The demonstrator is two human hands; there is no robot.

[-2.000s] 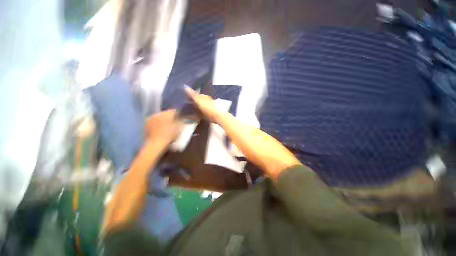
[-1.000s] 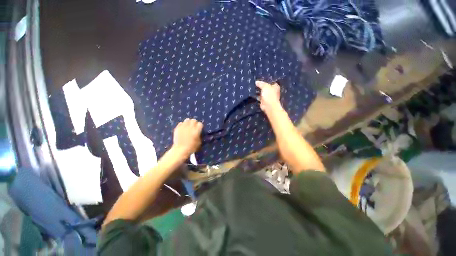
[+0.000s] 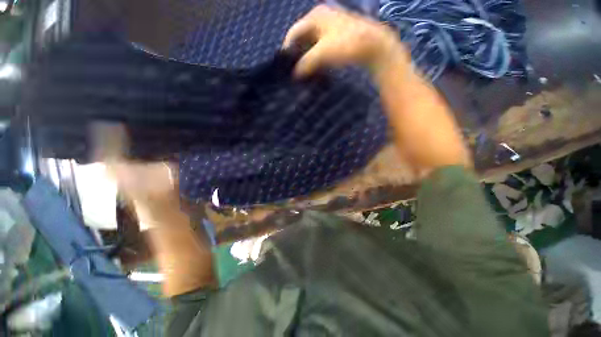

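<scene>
A dark navy panel stack [image 3: 283,164] with small pale motifs lies at the table's near edge. Its upper plies [image 3: 158,99] are lifted and stretched to the left, blurred. My right hand [image 3: 339,43] grips the folded cloth near the top centre, fingers curled. My left hand [image 3: 135,168] is blurred at the lower edge of the lifted cloth on the left; its fingertips are too blurred to show the grip. White marker paper [image 3: 95,194] shows left of my left hand, partly hidden by the cloth.
A heap of blue and white-striped offcuts [image 3: 455,39] lies at the top right. A blue-grey tied rolled bundle [image 3: 85,263] is at the lower left. The worn table edge [image 3: 540,131] runs to the right, with scraps [image 3: 527,204] on the floor below. A rail is at the left.
The upper cloth has been lifted and drawn left, covering much of the white paper. My left hand has moved left, my right hand up. The small white paper beside the offcuts no longer shows.
</scene>
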